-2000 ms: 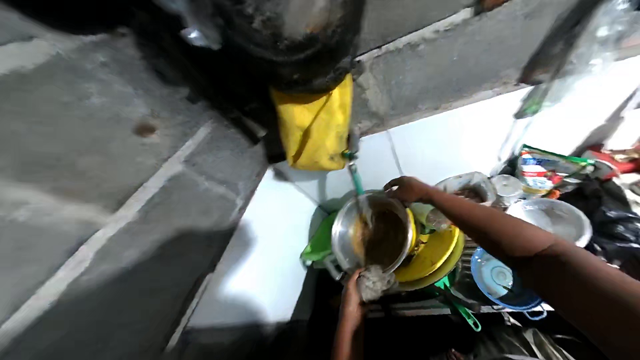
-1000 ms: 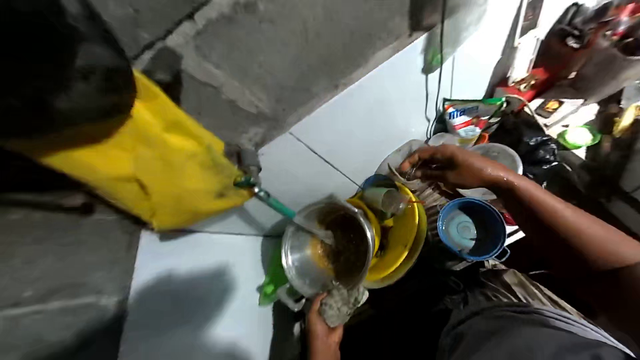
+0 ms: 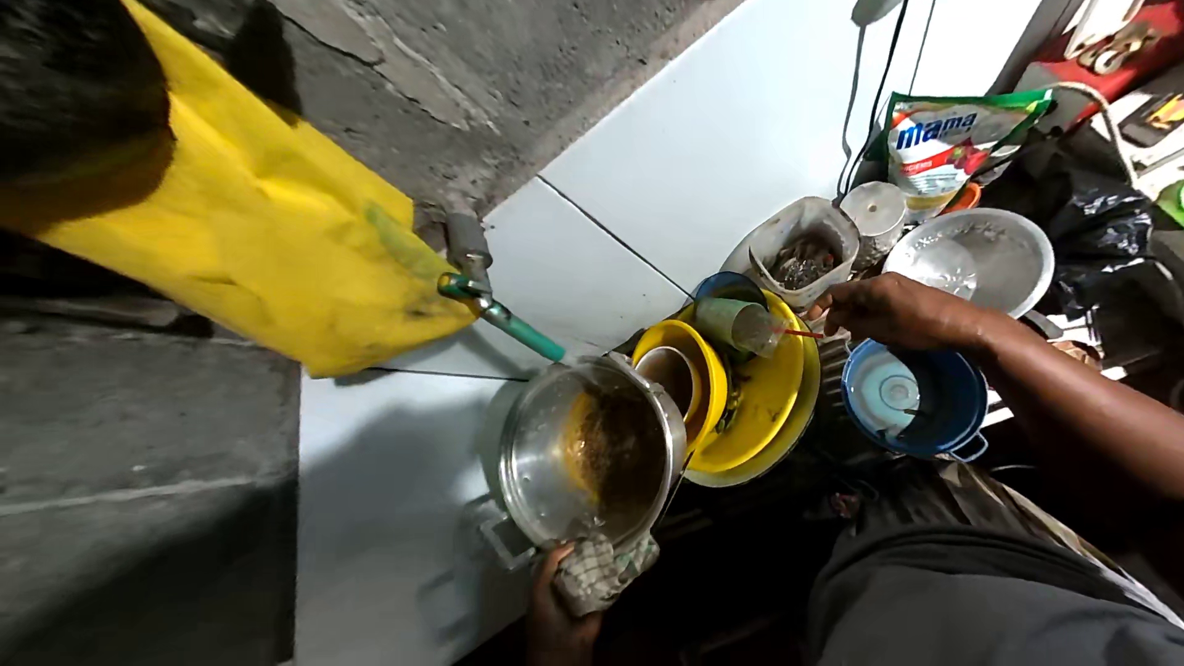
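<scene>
Below, my left hand (image 3: 561,615) grips a checked cloth (image 3: 597,572) against the near rim of a metal pot (image 3: 536,453). Brown liquid lies in the pot, and a green hose end (image 3: 527,333) on a tap (image 3: 470,254) points at its far rim, with water running in. On the right, my right hand (image 3: 888,310) has curled fingers beside a thin red stick (image 3: 801,333) that reaches toward a translucent cup (image 3: 754,328); whether the fingers hold it is unclear. Yellow bowls (image 3: 763,416) sit between the pot and my right hand.
A blue pot (image 3: 967,407) with cloudy liquid stands below my right forearm. Behind it are a metal basin (image 3: 1017,250), a white plastic container (image 3: 828,217) with dark scraps, a clear tub (image 3: 874,208) and a detergent pouch (image 3: 934,148). A yellow sheet (image 3: 277,222) hangs at the left by the block wall.
The view has shifted and come closer. My right hand was at the far rim of the metal pot two seconds ago and is now over by the white container. My left hand stays on the cloth.
</scene>
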